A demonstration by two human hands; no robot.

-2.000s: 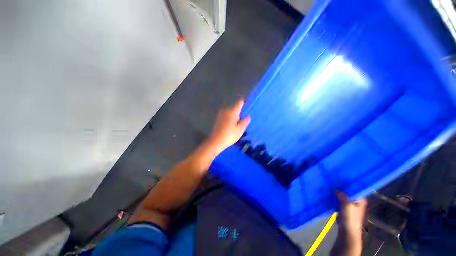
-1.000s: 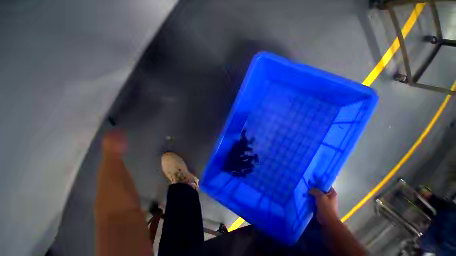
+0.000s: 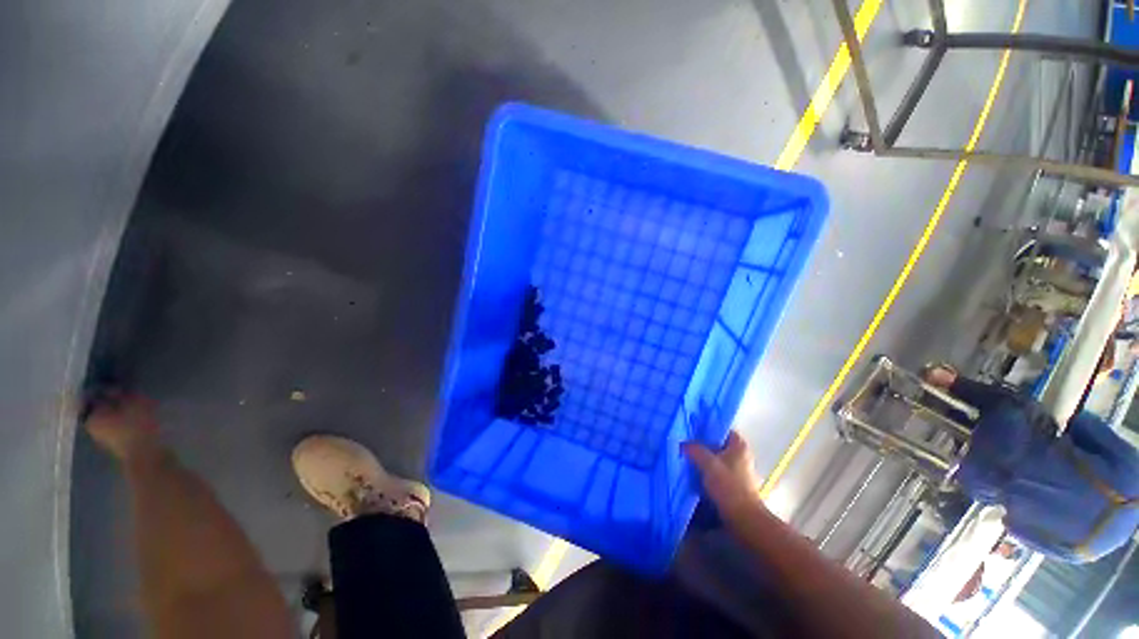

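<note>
A blue plastic crate (image 3: 643,287) with a grid-pattern bottom is tilted in front of me. A loose heap of small black pieces (image 3: 531,375) lies in its left lower corner. My right hand (image 3: 731,474) grips the crate's rim at the lower right, thumb inside the wall. My left hand (image 3: 123,422) is off the crate, stretched out to the far left beside the pale table's edge. It is blurred, with something dark at its fingertips; whether it holds anything is unclear.
The pale table (image 3: 63,162) fills the left edge. My shoe (image 3: 356,477) stands on the grey floor (image 3: 312,225). Metal frame legs (image 3: 931,94) are at the upper right. A person in blue (image 3: 1043,468) is by a metal stool (image 3: 887,412) at the right.
My left hand has let go of the crate and moved far left to the table's edge. The crate has swung down and left in my right hand, and the view has turned toward the floor.
</note>
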